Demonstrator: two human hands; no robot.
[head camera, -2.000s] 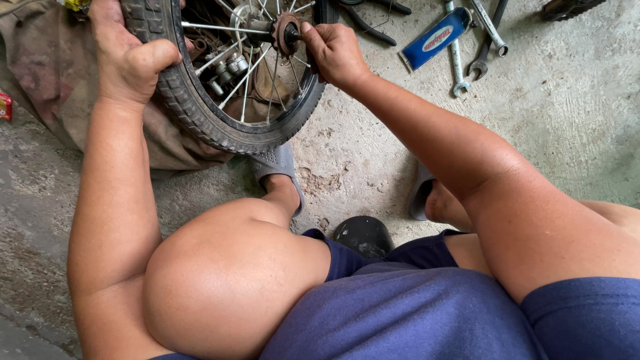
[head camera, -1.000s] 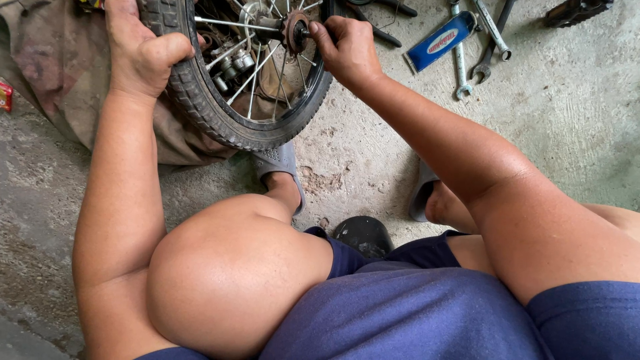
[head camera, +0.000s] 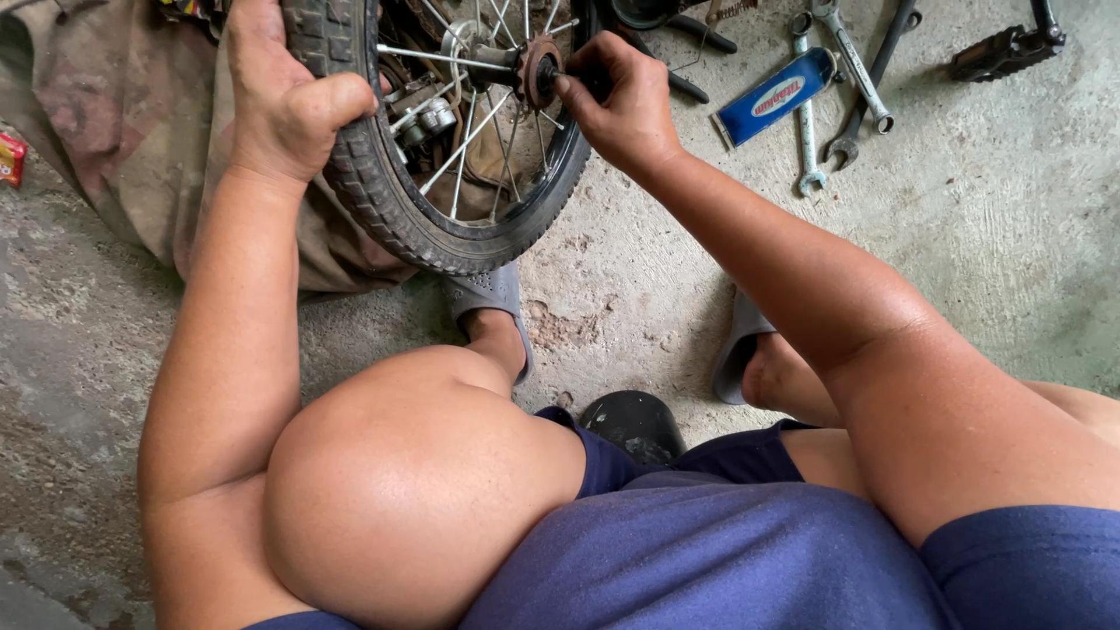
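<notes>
A small bicycle wheel (head camera: 455, 249) with a knobby black tire is held up at the top centre, its upper part out of view. My left hand (head camera: 293, 109) grips the tire on its left side, thumb over the tread. A rusty sprocket (head camera: 538, 73) sits on the hub. My right hand (head camera: 623, 101) pinches the end of the axle beside that sprocket between thumb and fingers; the fingertips partly hide what they hold. Through the spokes, metal parts (head camera: 427, 121) show behind the wheel.
On the concrete floor at the upper right lie a blue tube (head camera: 776, 96), combination wrenches (head camera: 807, 144), a dark open-end wrench (head camera: 844, 149), black-handled pliers (head camera: 687, 85) and a bicycle pedal (head camera: 997, 54). A brown cloth (head camera: 122, 131) is at the left. A black round object (head camera: 633, 426) stands between my feet.
</notes>
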